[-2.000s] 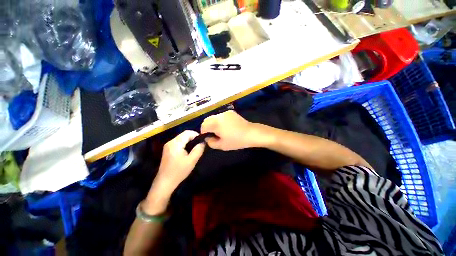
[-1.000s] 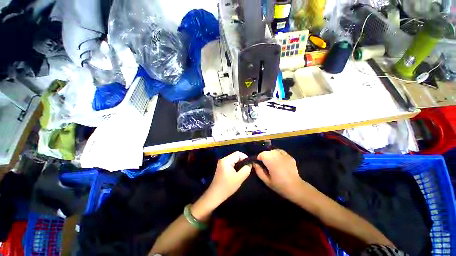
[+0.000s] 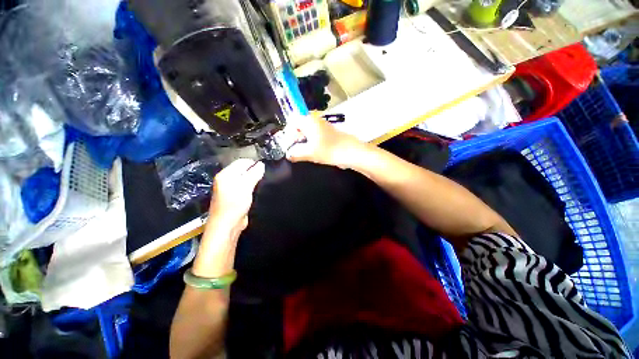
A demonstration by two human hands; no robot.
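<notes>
The sewing machine point(image 3: 217, 77), dark with a yellow warning triangle, stands on the white table. A black garment point(image 3: 315, 210) hangs from under its needle area over the table edge onto my lap. My left hand point(image 3: 237, 184), with a green bangle at the wrist, holds the garment's edge left of the presser foot. My right hand point(image 3: 319, 142) holds the edge just right of the foot. The fingertips and the exact edge are partly hidden by the machine head. Black snips point(image 3: 335, 118) lie beyond my right hand.
A blue crate point(image 3: 595, 231) with black garments stands at my right, a red stool point(image 3: 560, 77) beyond it. A pale parts tray point(image 3: 354, 70) and a dark thread cone point(image 3: 383, 22) are behind the machine. Clear bags point(image 3: 186, 179) and a white basket point(image 3: 80, 186) lie left.
Both hands have moved from in front of the table edge up to the needle area, bringing the black garment's edge with them. The camera view has turned and shifted too.
</notes>
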